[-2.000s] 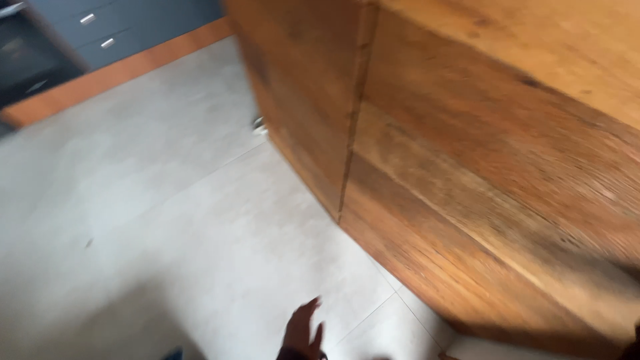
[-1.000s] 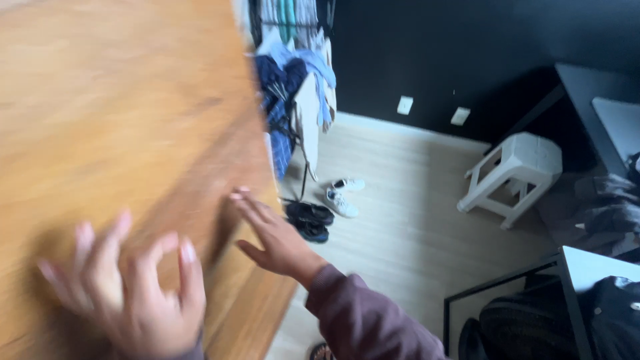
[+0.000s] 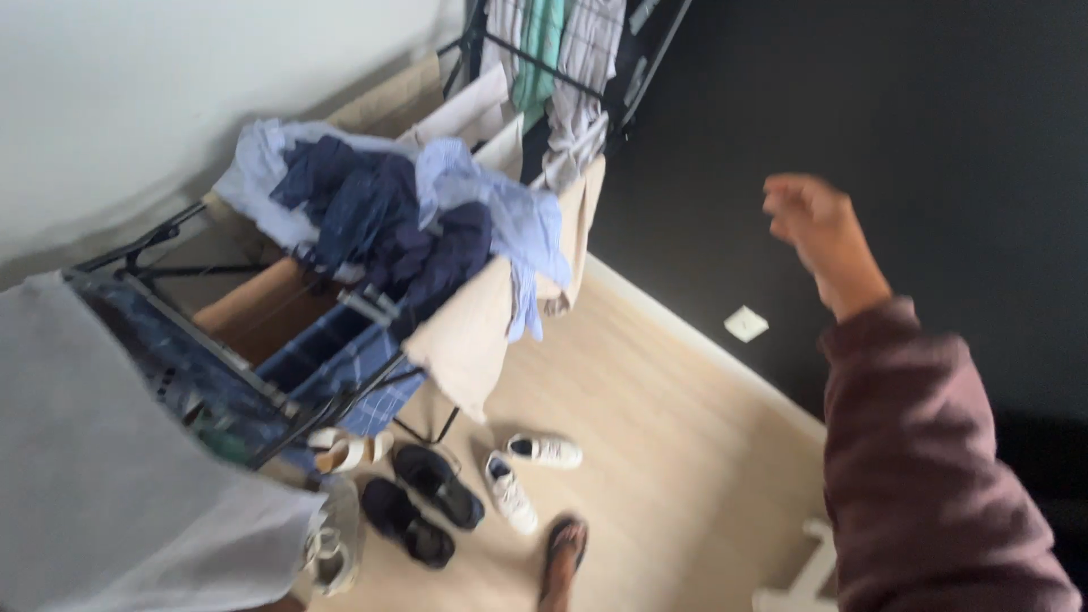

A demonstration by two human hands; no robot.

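Note:
My right hand (image 3: 820,229) is raised on the right, in front of the dark wall, its fingers loosely curled and nothing seen in it. A maroon sleeve covers that arm. My left hand is out of the frame. To the left stands a black metal drying rack (image 3: 204,270) hung with clothes. Crumpled navy clothes (image 3: 382,212) and a light blue garment (image 3: 510,204) lie heaped on top of it. A beige cloth (image 3: 467,340) hangs over its near side, beside a blue checked cloth (image 3: 374,382). A grey cloth (image 3: 127,476) fills the lower left.
Below the rack, white sneakers (image 3: 510,493) and dark shoes (image 3: 408,518) stand on the pale wood floor (image 3: 646,442). My sandalled foot (image 3: 561,552) is near them. Part of a white stool (image 3: 803,578) shows at lower right. A white wall plate (image 3: 746,324) is on the dark wall.
The view has swung to the drying rack, and the wooden furniture has left it. Both hands were at the wooden surface a second ago; now only the right shows, raised in the air.

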